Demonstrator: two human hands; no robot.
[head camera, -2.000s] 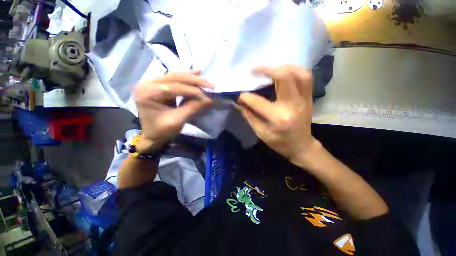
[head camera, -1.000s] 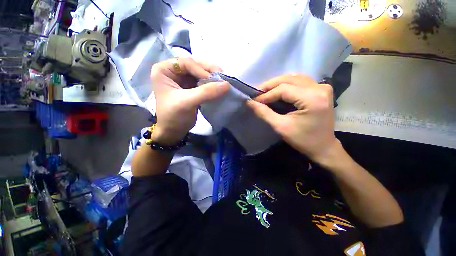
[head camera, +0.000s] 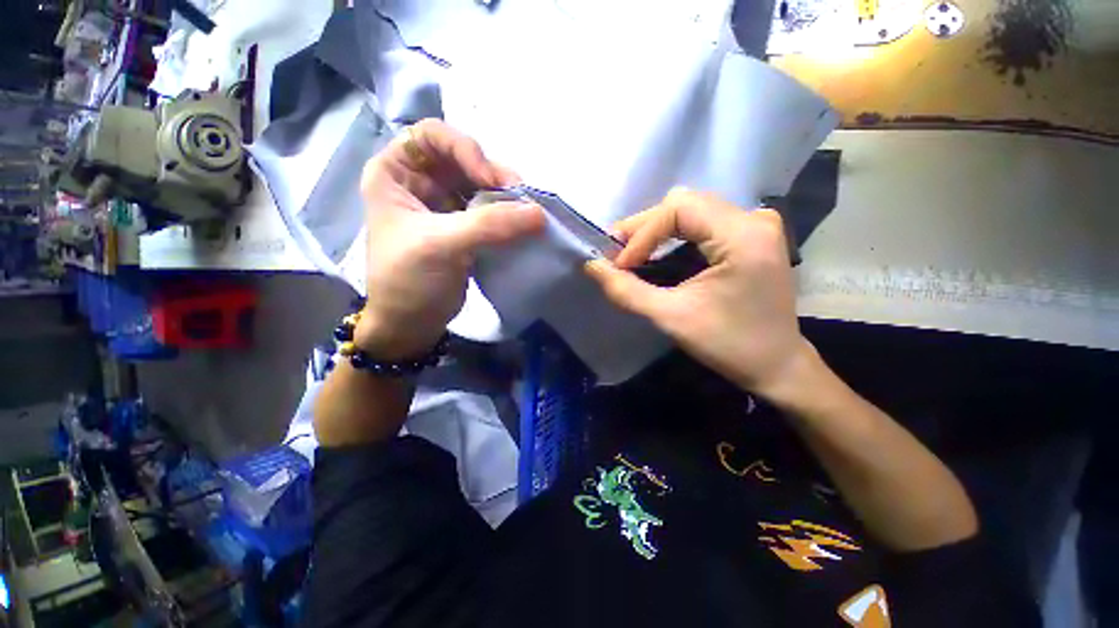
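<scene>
A light grey-blue garment panel (head camera: 565, 288) hangs between my hands at the table's front edge, its upper part spread over the table. My left hand (head camera: 430, 239) pinches one end of a layered seam edge (head camera: 558, 215), thumb on the near side. My right hand (head camera: 712, 276) pinches the other end between thumb and fingers. The edge slants down towards my right hand and shows a thin dark line. A dark grey panel (head camera: 810, 202) shows beyond my right hand, partly hidden by the light cloth.
The yellowed machine bed (head camera: 908, 86) with a dark speckled patch is at the upper right. A printed ruler (head camera: 896, 285) runs along the table edge. A cream motor-like machine part (head camera: 203, 145) stands at the left. A blue crate (head camera: 552, 411) holding light cloth is beside my lap.
Since two seconds ago, the seam edge has turned from level to slanting, and the cloth below it hangs more open. In the last second my hands have barely moved and keep their pinch.
</scene>
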